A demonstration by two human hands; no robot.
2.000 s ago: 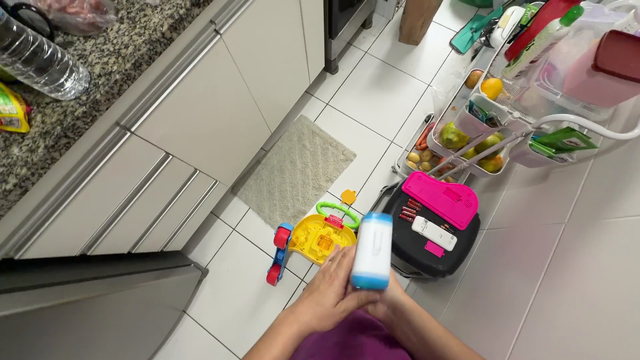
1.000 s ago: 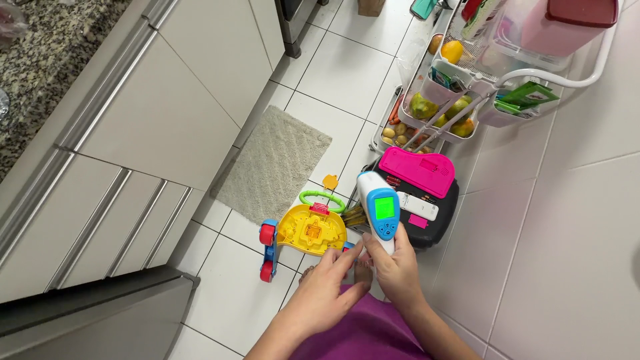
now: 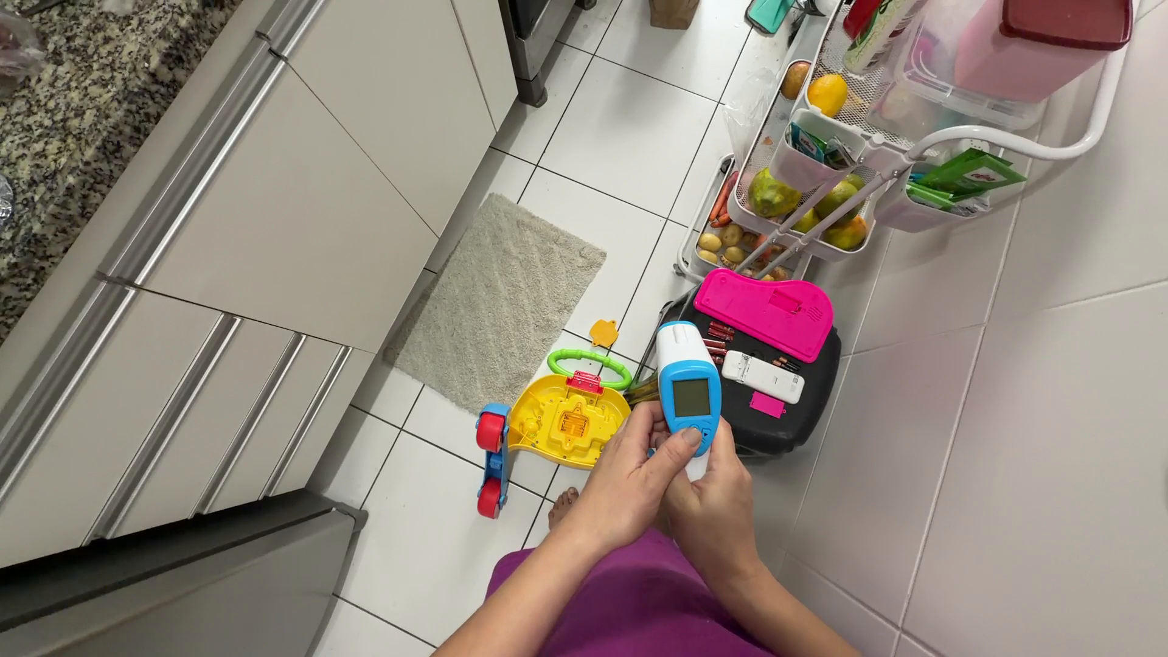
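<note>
A blue and white infrared thermometer gun (image 3: 691,388) is held in both hands, its small screen facing me and dark. My right hand (image 3: 716,502) wraps its handle. My left hand (image 3: 634,479) touches the handle from the other side, the thumb on the buttons below the screen. Just beyond, a black lidded bin (image 3: 817,388) carries a pink plastic cover (image 3: 766,312), several batteries (image 3: 719,338), a white remote-like device (image 3: 763,377) and a small pink battery cover (image 3: 767,404). On the floor lies a yellow plastic toy (image 3: 570,420) with a green ring handle and red wheels.
A grey mat (image 3: 502,301) lies on the tiled floor, with a small orange piece (image 3: 603,333) near its edge. A white mesh cart (image 3: 912,155) of fruit and containers stands by the right wall. Cabinets (image 3: 292,210) and a granite counter (image 3: 91,119) line the left.
The thermometer's screen, lit green a second ago, is dark now. My left hand has closed in on the handle. Two seconds ago the thermometer was turned with its screen out of sight.
</note>
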